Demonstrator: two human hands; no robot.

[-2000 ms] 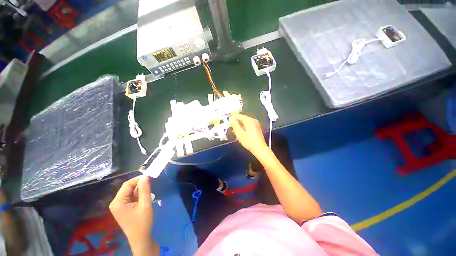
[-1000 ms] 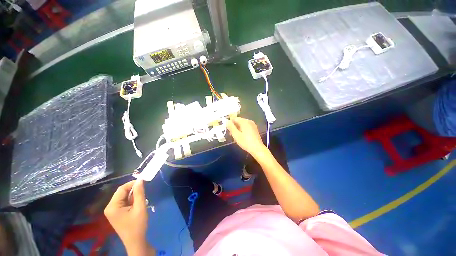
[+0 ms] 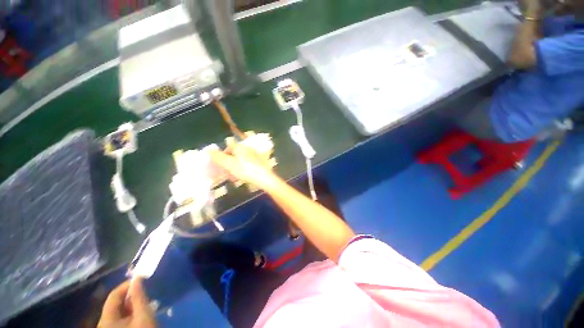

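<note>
The white test fixture [image 3: 192, 179] lies near the bench's front edge, overexposed, with tape strips sticking out. My left hand [image 3: 130, 306], cut off by the bottom edge, pinches the lower end of a flat white piece [image 3: 154, 248] beside the fixture's left end. My right hand [image 3: 240, 163] reaches over the fixture; glare and blur hide its fingertips and whatever they touch. An open power adapter [image 3: 120, 141] with its white cord lies left of the fixture. Another open adapter [image 3: 289, 94] lies to the right, its cord hanging towards the front edge.
A light-grey instrument [image 3: 163, 64] with a lit display stands behind, by a metal upright [image 3: 229, 45]. A film-wrapped dark slab [image 3: 51, 224] lies left. A grey slab [image 3: 384, 70] bears an adapter at right. A person in blue [image 3: 544, 83] is at far right, near a red stool [image 3: 470, 160].
The view has swung right, so the bench things sit further left. My right hand has moved from the fixture's right front end inward over it. My left hand still pinches the white piece.
</note>
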